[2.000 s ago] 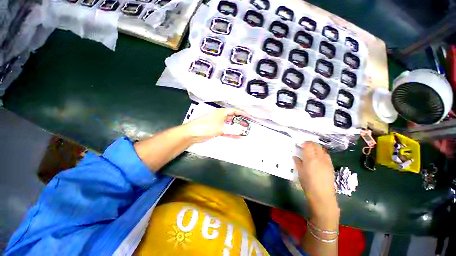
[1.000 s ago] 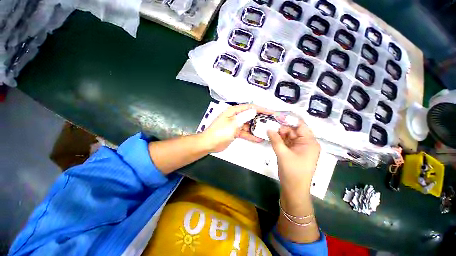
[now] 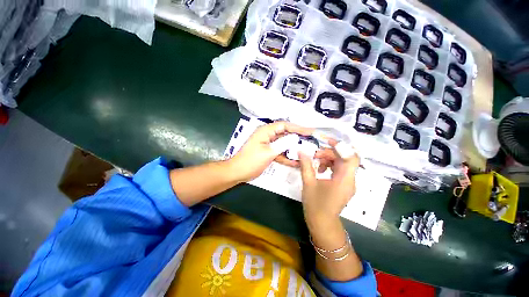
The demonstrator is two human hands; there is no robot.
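Observation:
My left hand [image 3: 255, 152] holds a dark watch housing [image 3: 301, 148] over the white backing sheet [image 3: 361, 210]. A small white film piece lies over the housing's opening, with my right thumb on it. My right hand [image 3: 329, 184] is at the housing's right side, and its fingertips touch the housing. Something white shows at my right index fingertip; I cannot tell if it is a finger cover or film. The fingers hide much of the housing. Small dark marks show along the sheet's left edge.
A blister tray [image 3: 348, 113] with rows of housings lies beyond the sheet; those at its left have paler rims. A liner scrap pile [image 3: 421, 228], yellow bin [image 3: 493, 197], orange-handled tool [image 3: 462, 184] and desk fan [image 3: 515, 130] are at right. Another tray [image 3: 229, 24] is upper left.
Since two seconds ago, my right hand has come from the sheet's right end to the housing. In the last second it has shifted slightly left, its thumb pressed over the white film.

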